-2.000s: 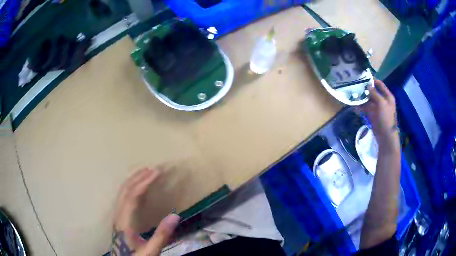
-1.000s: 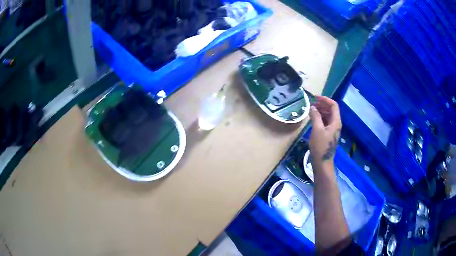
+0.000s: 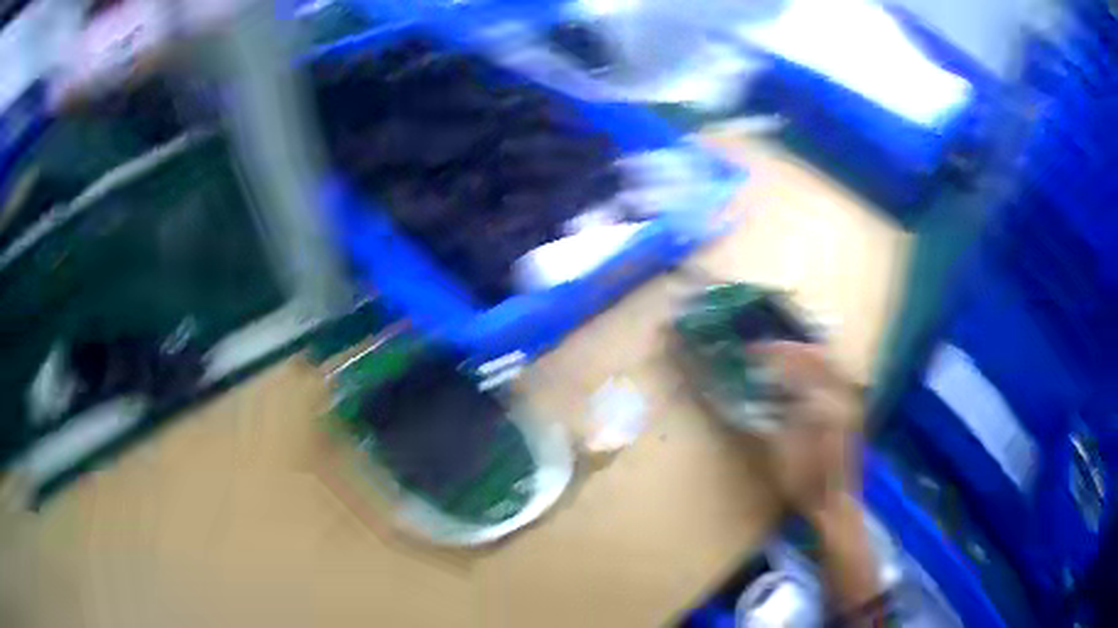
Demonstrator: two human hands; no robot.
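The frame is strongly blurred. My right hand [image 3: 809, 423] is over the near end of the right-hand green car body shell [image 3: 721, 329]; blur hides whether the fingers grip it. A black insert [image 3: 766, 321] shows in its opening. Another green shell [image 3: 503, 491] with a silver-white rim lies on the cardboard to the left, its opening dark. The white glue bottle [image 3: 617, 412] is on the cardboard between the two shells. My left hand is not in view.
A blue crate [image 3: 515, 321] with black parts and white crumpled material is behind the shells. Tan cardboard [image 3: 221, 528] covers the bench. Blue crates [image 3: 981, 417] are on the right, and one with pale units is below the bench edge. A grey post [image 3: 285, 184] rises at the back left.
The view has swung, so the bench items sit lower in the picture. My right hand has moved from the right shell's edge to over its near end. My left hand, seen two seconds ago, is out of view.
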